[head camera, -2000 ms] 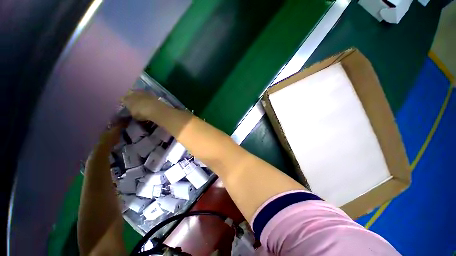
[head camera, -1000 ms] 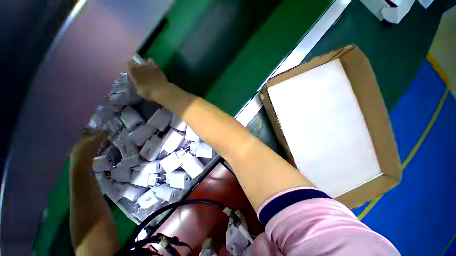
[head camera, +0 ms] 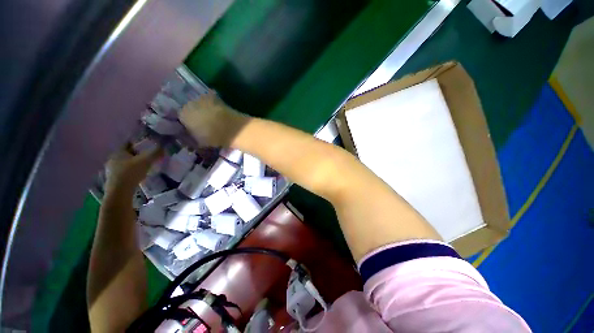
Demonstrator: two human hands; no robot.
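Observation:
White power adapters (head camera: pixel 221 173) lie loosely piled in a clear plastic bin (head camera: pixel 170 265) on the green surface. My right hand (head camera: pixel 207 120) is over the far right part of the bin, bent down among the adapters. My left hand (head camera: pixel 132 162) is at the bin's left side, fingers among the adapters. Both hands are blurred and partly in shadow, and the fingertips are hidden, so I cannot tell whether either holds an adapter.
A metal panel (head camera: pixel 98 110) overhangs at the left. An open brown carton (head camera: pixel 479 143) with a white lining stands at the right. The reddish-brown fixture (head camera: pixel 280 237) with black leads (head camera: pixel 215 257) is below the bin. White paper or a small box (head camera: pixel 511 16) lies at the upper right.
Since one second ago, my right hand has moved down and toward my left hand. My left hand has moved slightly up. Two seconds ago both hands were close together at the bin's far end.

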